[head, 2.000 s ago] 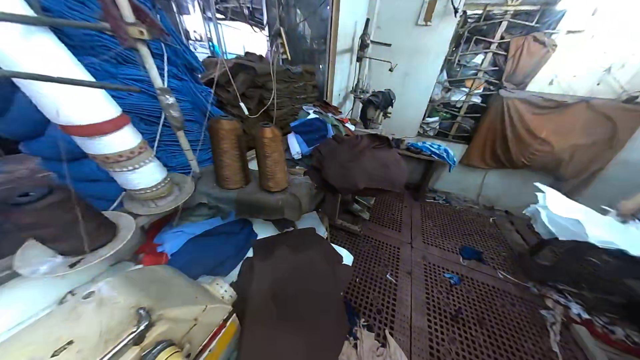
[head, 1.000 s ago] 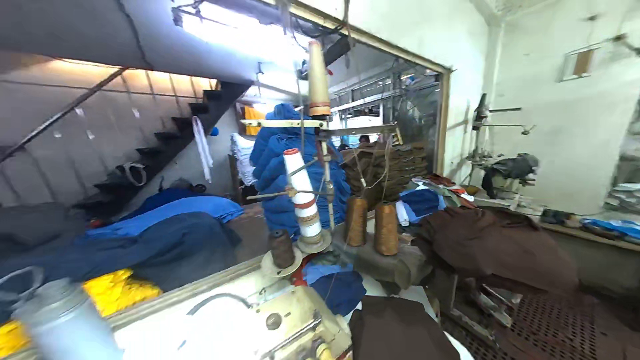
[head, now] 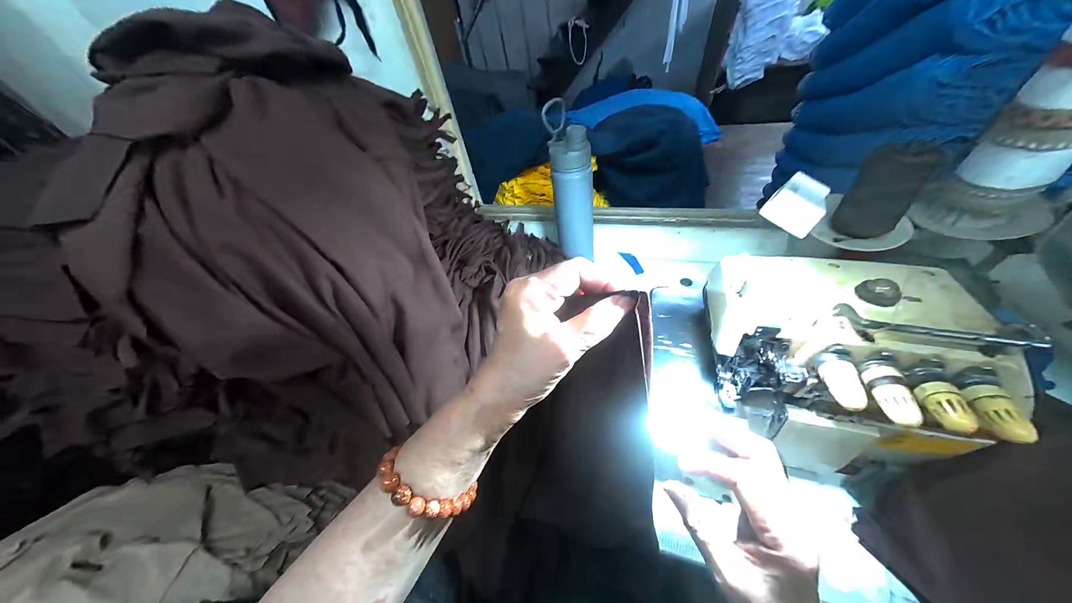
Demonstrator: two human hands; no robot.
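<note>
My left hand (head: 553, 327), with a beaded bracelet on the wrist, pinches the top edge of a dark brown fabric panel (head: 595, 419) between thumb and fingers. The panel hangs down toward me, its right edge beside the metal plate of an overlock sewing machine (head: 804, 285). My right hand (head: 745, 511) is below the machine's needle area, fingers apart, under strong glare, and nothing shows in its grasp. Several thread tension knobs (head: 938, 394) line the machine's front, and a metal rod lies across its top.
A large heap of brown fabric (head: 285, 218) rises at left above beige cloth (head: 184, 528). A grey-blue bottle (head: 573, 193) stands behind my left hand. Thread cones (head: 888, 188) and stacked blue fabric (head: 904, 84) are at the back right. More brown fabric (head: 980, 502) lies at lower right.
The view has swung far to the left and down to the machine. Both hands are now in view, the left holding brown fabric; neither was plainly visible at the machine before.
</note>
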